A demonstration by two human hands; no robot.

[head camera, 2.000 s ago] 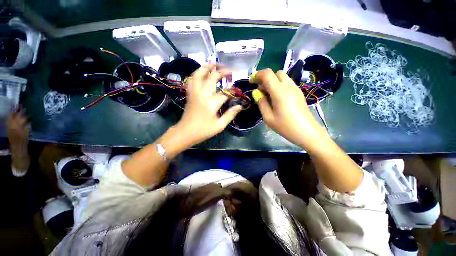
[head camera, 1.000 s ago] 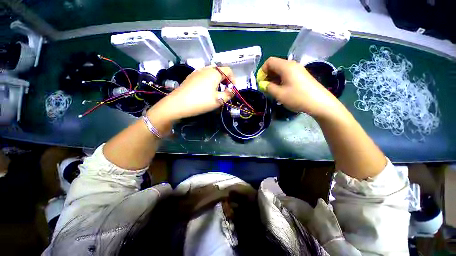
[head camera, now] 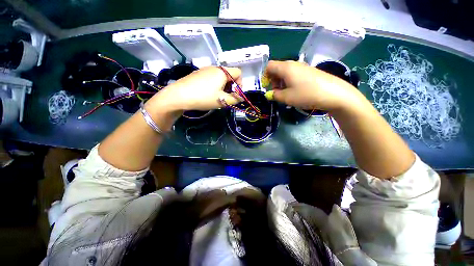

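An open camera housing [head camera: 253, 124] with a black interior stands on the green bench in front of me, its white bracket [head camera: 248, 60] behind it. Red, black and yellow lead wires [head camera: 247, 104] rise from it. My left hand [head camera: 208, 89] is at the housing's left rim, its fingers closed on these wires. My right hand [head camera: 306, 87] is at the upper right rim, with yellow finger cots on the thumb and a finger. Its fingertips are close to the wires; whether they hold anything cannot be told.
Housings with white brackets [head camera: 147, 48] [head camera: 191, 44] stand to the left, with wires lying leftward, and another bracket [head camera: 332, 44] stands at right. A large heap of clear-white rings [head camera: 413, 96] lies at right, a small heap [head camera: 61, 106] at left. More cameras stand at the far left.
My left hand, spread over the housing two seconds ago, has closed on its wires. My right hand moved up and away, then back down to the rim. The housing's interior is more exposed.
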